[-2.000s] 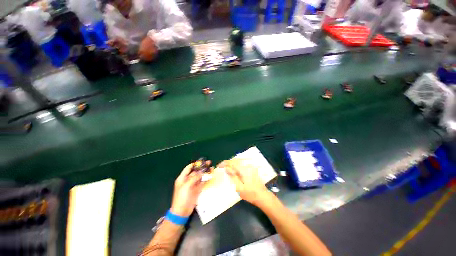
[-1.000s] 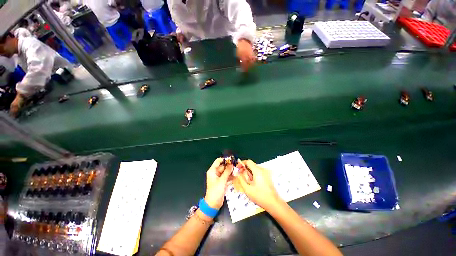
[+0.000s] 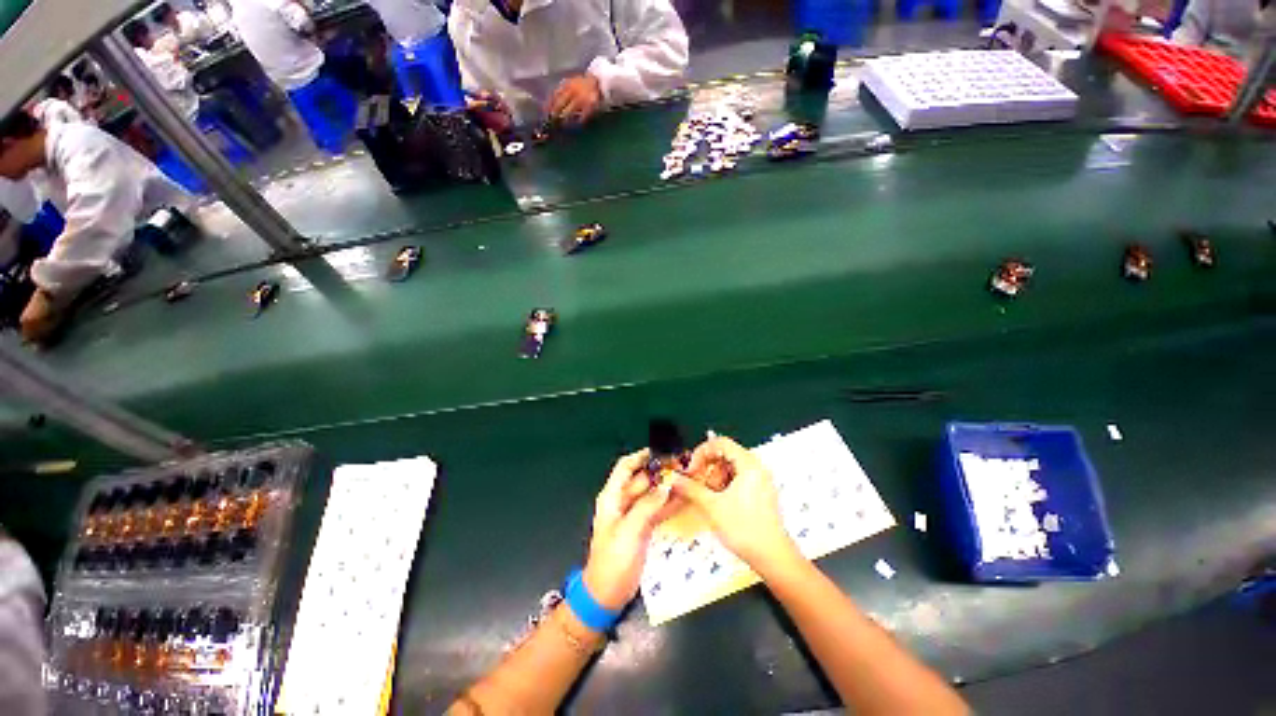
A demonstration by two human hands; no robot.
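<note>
My left hand (image 3: 626, 526), with a blue band at the wrist, holds a small black-and-copper electronic unit (image 3: 665, 444) above the near bench. My right hand (image 3: 738, 501) meets it from the right, its fingertips at the unit; whether they pinch a small pad is hidden. The adhesive label sheet (image 3: 826, 492), white with rows of small dark marks and a yellow edge, lies under and right of my hands. The blue parts bin (image 3: 1086, 492) with small white pieces stands to the right.
Spare adhesive sheets (image 3: 361, 588) and a clear blister tray (image 3: 280, 560) lie left. Electronic units (image 3: 537, 333) lie spaced along the green belt (image 3: 784, 301). Across it are a person in white (image 3: 637, 49), small white parts (image 3: 711, 133), a white grid tray (image 3: 968, 92) and a red tray (image 3: 1189, 77).
The unit in my hands now shows its black part upright above my fingertips. The person across the belt has drawn a hand back from the belt toward their body.
</note>
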